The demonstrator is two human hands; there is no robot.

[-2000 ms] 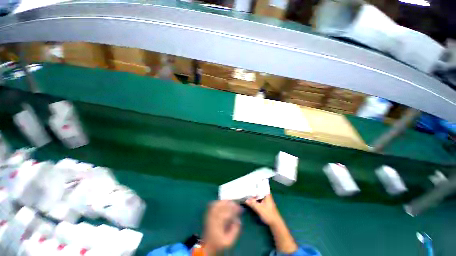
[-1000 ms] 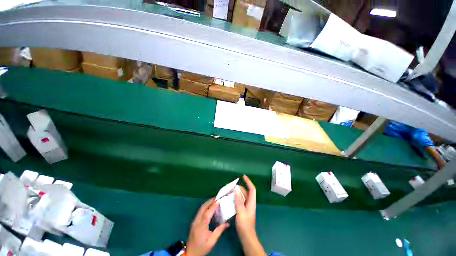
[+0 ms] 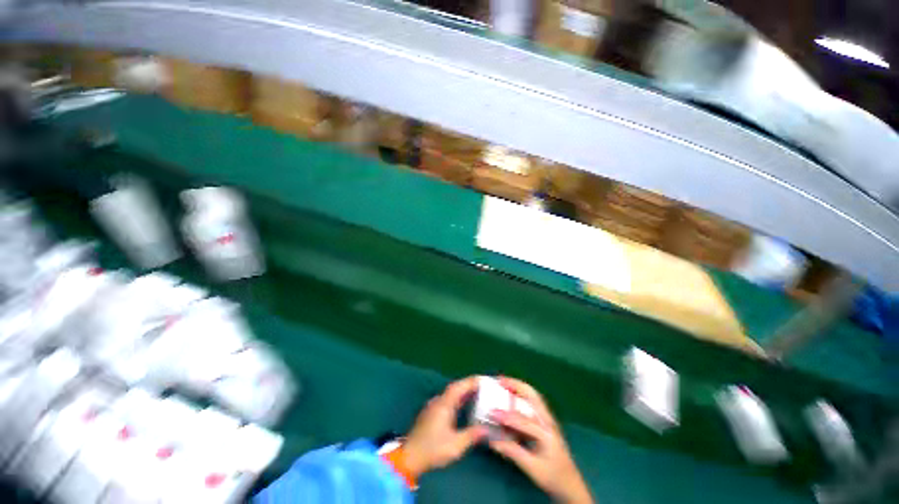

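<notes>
A small white product carton (image 3: 498,399) with a red mark is held over the near bench at the lower middle. My left hand (image 3: 444,433) grips its left side, with an orange band at the wrist and a blue sleeve. My right hand (image 3: 532,443) wraps its right side, fingers over its front. The carton looks closed, but the fingers hide much of it and the frame is blurred.
Grouped cartons (image 3: 148,345) cover the near left. Two cartons stand on the conveyor (image 3: 394,305) at the left, several at the right. Flat cream and tan sheets (image 3: 670,285) lie on the far ledge. A grey-edged shelf (image 3: 473,89) crosses above.
The view has swung left, so the grouped cartons show more fully. The held carton's raised flap no longer shows, and both hands now close around it.
</notes>
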